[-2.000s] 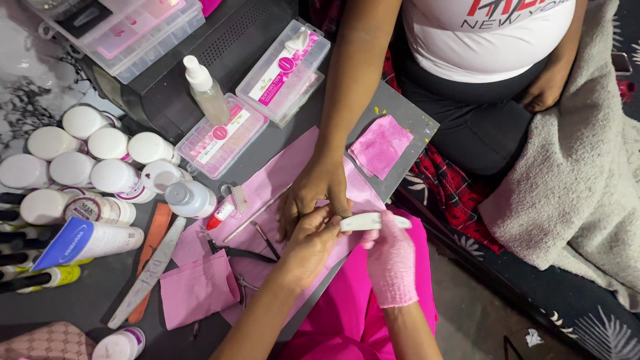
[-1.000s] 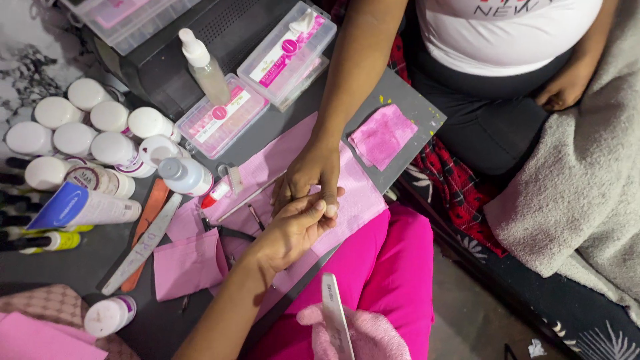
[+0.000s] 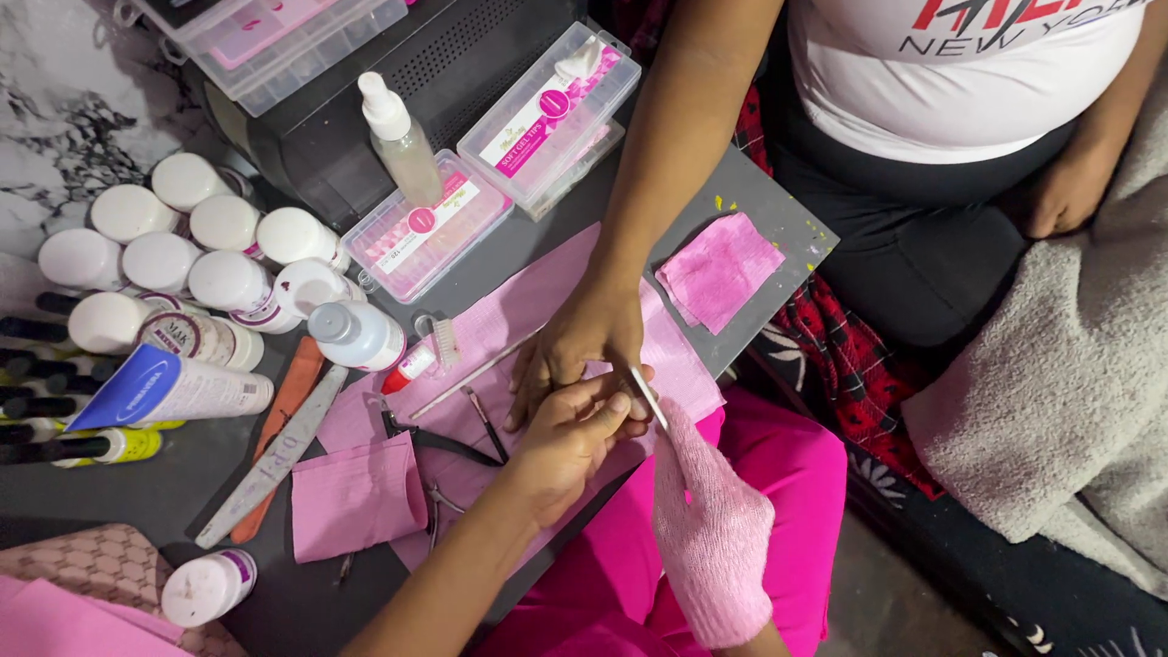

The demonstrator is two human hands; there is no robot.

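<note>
My left hand (image 3: pixel 570 438) holds the thumb of another person's hand (image 3: pixel 584 333), which rests palm down over a pink paper towel (image 3: pixel 680 351). My right hand (image 3: pixel 712 529), in a pink knitted glove, grips a white nail file (image 3: pixel 649 399). The file stands nearly edge-on against the tip of the held thumb. Left of the hands, a black-handled nipper (image 3: pixel 443 440), a slim brush (image 3: pixel 485 424) and a thin stick (image 3: pixel 474 374) lie on the towel. A folded pink towel (image 3: pixel 359 497) partly covers metal tools.
White-lidded jars (image 3: pixel 228 283), a blue-capped tube (image 3: pixel 182 392), an orange file (image 3: pixel 283 429) and a grey file (image 3: pixel 274 456) lie at left. Behind are a pump bottle (image 3: pixel 401 151) and clear nail-tip boxes (image 3: pixel 552 114). A pink folded cloth (image 3: pixel 719 271) is near the table's right corner.
My gloved right hand, lower and away from the other person's hand one second ago, has moved up with the file to the held thumb. My left hand keeps its hold.
</note>
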